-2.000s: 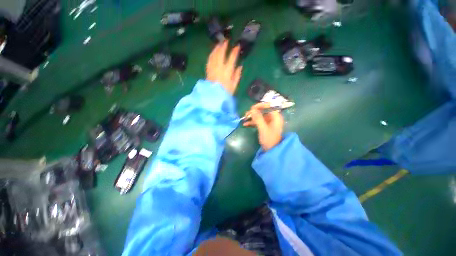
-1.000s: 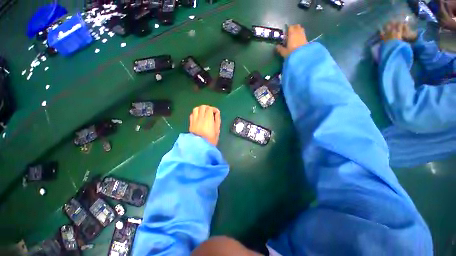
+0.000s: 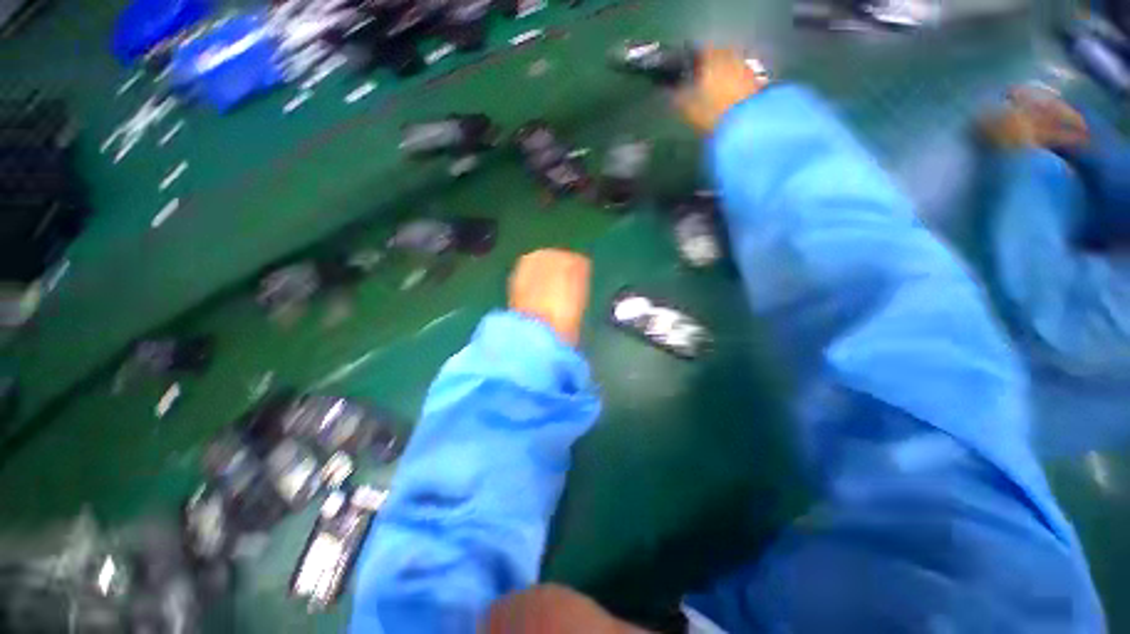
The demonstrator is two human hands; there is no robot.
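Note:
The frame is blurred. A black phone half-assembly with a silvery inside lies on the green bench, just right of my left hand. My left hand rests low over the bench with its fingers curled; whether it holds anything cannot be told. My right hand is stretched to the far side, at a dark phone unit; its fingertips are blurred and the grip cannot be made out. No tool can be seen in either hand.
Several phone units lie across the middle and far bench. A cluster of phones and a blurred clear tray are at lower left. A blue bin stands far left among white scraps. Another person's hands are at right.
The view has shifted, so the bench things sit farther right in the picture. My right hand has stayed at the far phone unit. My left hand has stayed beside the near phone, more curled.

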